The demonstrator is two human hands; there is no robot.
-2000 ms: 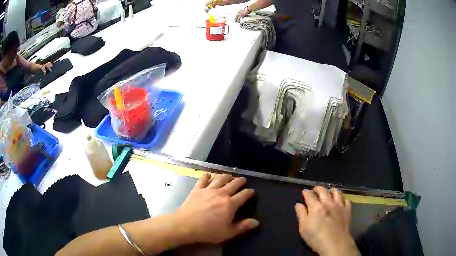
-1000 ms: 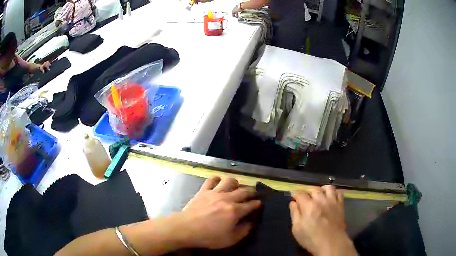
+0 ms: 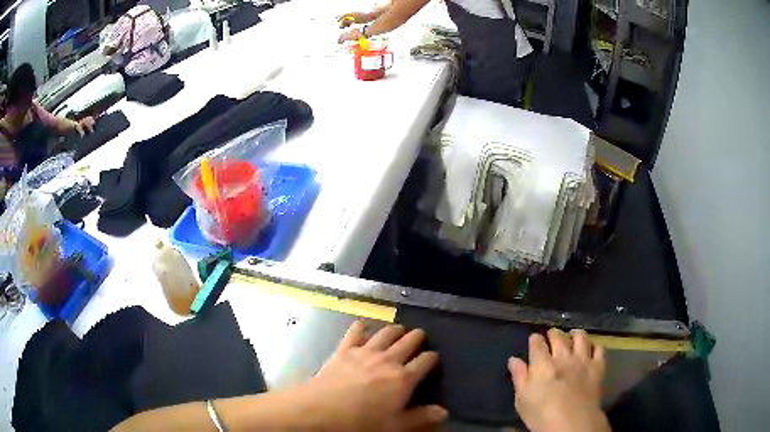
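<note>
A black panel (image 3: 473, 363) lies flat on the grey metal plate (image 3: 295, 337), its far edge against the long steel bar (image 3: 439, 302). It covers part of the yellow strip (image 3: 312, 297), which shows on both sides of the panel. My left hand (image 3: 371, 380) rests with spread fingers on the panel's left part, fingertips near the yellow strip. My right hand (image 3: 559, 380) presses on the panel's right part, fingertips just short of the bar. Neither hand grips anything. Green brackets sit at the bar's left end (image 3: 211, 283) and right end (image 3: 701, 339).
Overlapping black panels (image 3: 127, 363) lie at left, a black piece (image 3: 667, 396) at right. A squeeze bottle (image 3: 175, 278) and a bagged red pot (image 3: 230, 202) in a blue tray (image 3: 291, 198) stand beyond. Pale layered panels (image 3: 523, 177) hang behind the bar. Other people work along the white table (image 3: 338, 135).
The black panel's far edge, seen raised at a corner one second ago, now lies flat along the bar over the yellow strip. My right hand has shifted slightly right.
</note>
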